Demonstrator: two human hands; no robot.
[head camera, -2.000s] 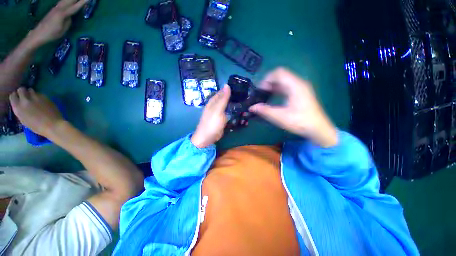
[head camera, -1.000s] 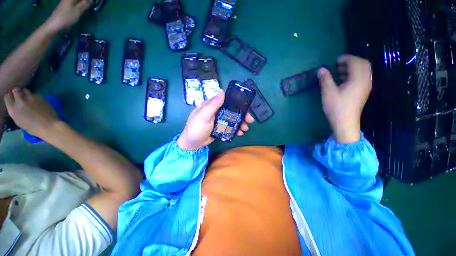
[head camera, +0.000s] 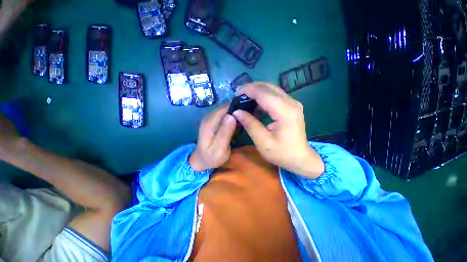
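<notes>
My left hand (head camera: 215, 137) and my right hand (head camera: 276, 125) are together in front of my chest. Both grip a dark phone unit (head camera: 242, 104) between thumbs and fingers. It is tilted, its top end shows, and most of it is hidden by the fingers, so I cannot tell its inner side. One rear housing (head camera: 303, 74) with window openings lies on the green bench to the right. Another rear housing (head camera: 236, 44) lies beyond my hands. Part of a further dark piece (head camera: 241, 81) shows just behind my right fingers.
Several open phone units with blue-white boards lie on the green bench, including one at left (head camera: 132, 100) and a pair (head camera: 177, 77) near the middle. A tall stack of black trays (head camera: 394, 92) stands at right. A neighbouring worker's arm (head camera: 61, 164) is at left.
My right hand has left the housing at right, which stays on the bench, and has joined my left hand on the phone unit. The unit is now tilted. The view has shifted.
</notes>
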